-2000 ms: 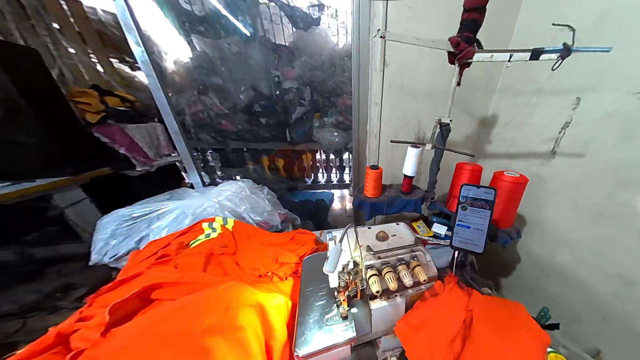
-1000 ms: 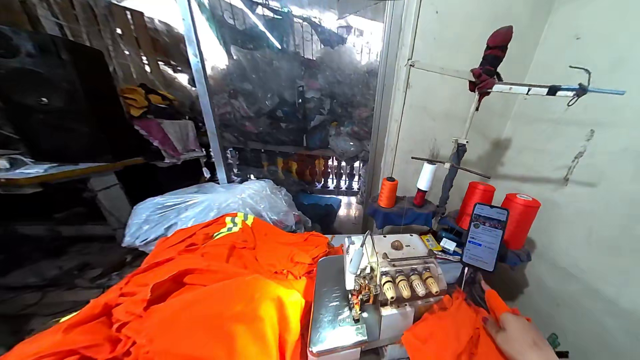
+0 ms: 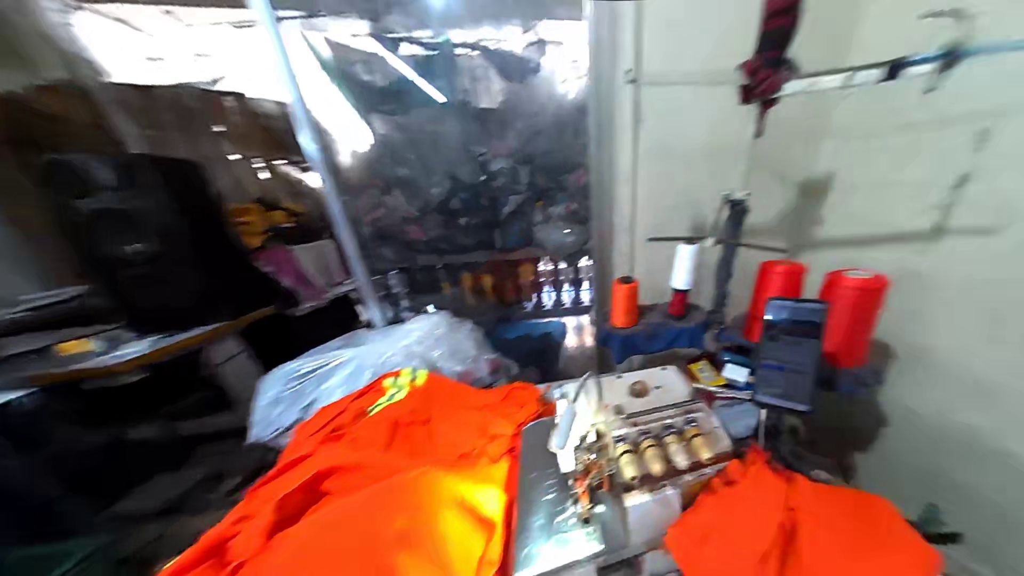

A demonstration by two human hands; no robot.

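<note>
Neither of my hands shows in the head view now. An overlock sewing machine (image 3: 640,432) stands at the lower middle, with several tension dials on its front and a metal work plate (image 3: 552,496) at its left. Orange fabric with a yellow-green reflective strip (image 3: 400,480) is heaped left of the machine, against the plate. Another piece of orange fabric (image 3: 792,520) lies at the machine's right front. A phone (image 3: 790,352), its screen lit, stands upright behind that piece.
Red thread cones (image 3: 854,316), an orange spool (image 3: 624,302) and a white spool (image 3: 684,266) stand behind the machine. A clear plastic bag (image 3: 376,360) lies behind the fabric heap. A black loudspeaker (image 3: 136,240) stands at the left. A wall borders the right side.
A hand at the right-hand orange fabric one second ago is out of view now. The view has swung somewhat to the left and is blurred.
</note>
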